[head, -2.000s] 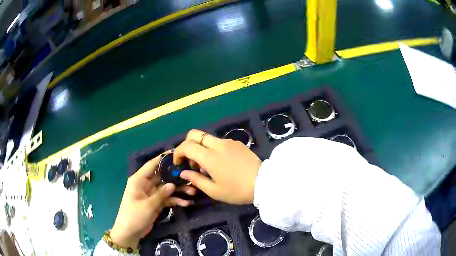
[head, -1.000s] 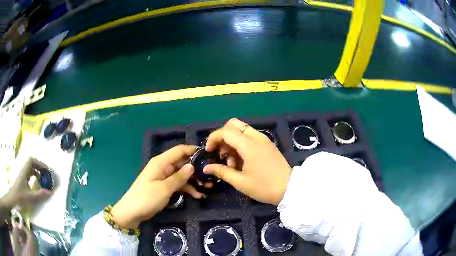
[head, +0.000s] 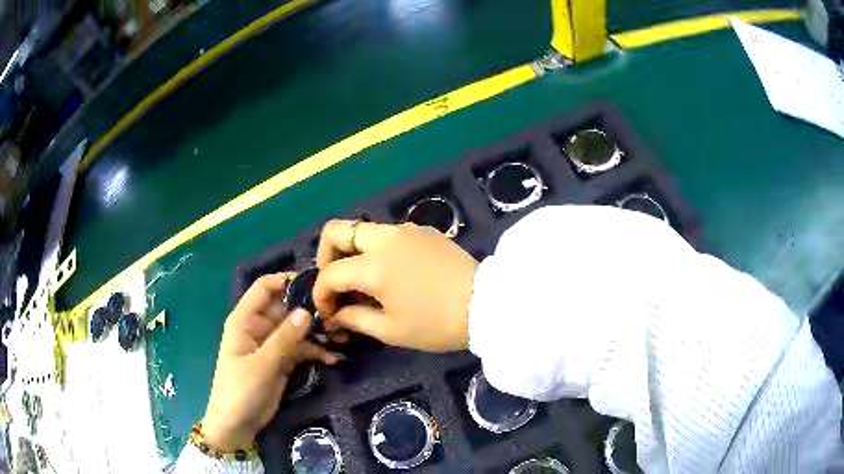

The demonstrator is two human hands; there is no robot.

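Note:
My left hand (head: pixel 264 356) holds a round black watch head (head: pixel 301 289) by its rim, tilted, above the left part of the foam tray. My right hand (head: pixel 393 282) is against its right side, with thumb and fingertips on it; the fingers hide much of the piece. The black foam tray (head: pixel 370 384) lies under both hands. Its pockets hold several round units with dark glass and silver rims, such as one in the front row (head: pixel 403 434) and one with a white mark at the back (head: pixel 514 186).
Several black discs (head: pixel 129 330) lie on the white sheet (head: pixel 111 389) at left. A pale perforated strip (head: pixel 65 268) is at the left edge. A yellow post (head: pixel 580 30) stands behind the tray. A paper sheet (head: pixel 796 79) lies at far right on the green mat (head: pixel 722 185).
The view has tilted and shifted. My fingers now cover more of the watch head. The other person's hand over the white sheet at left is gone from there.

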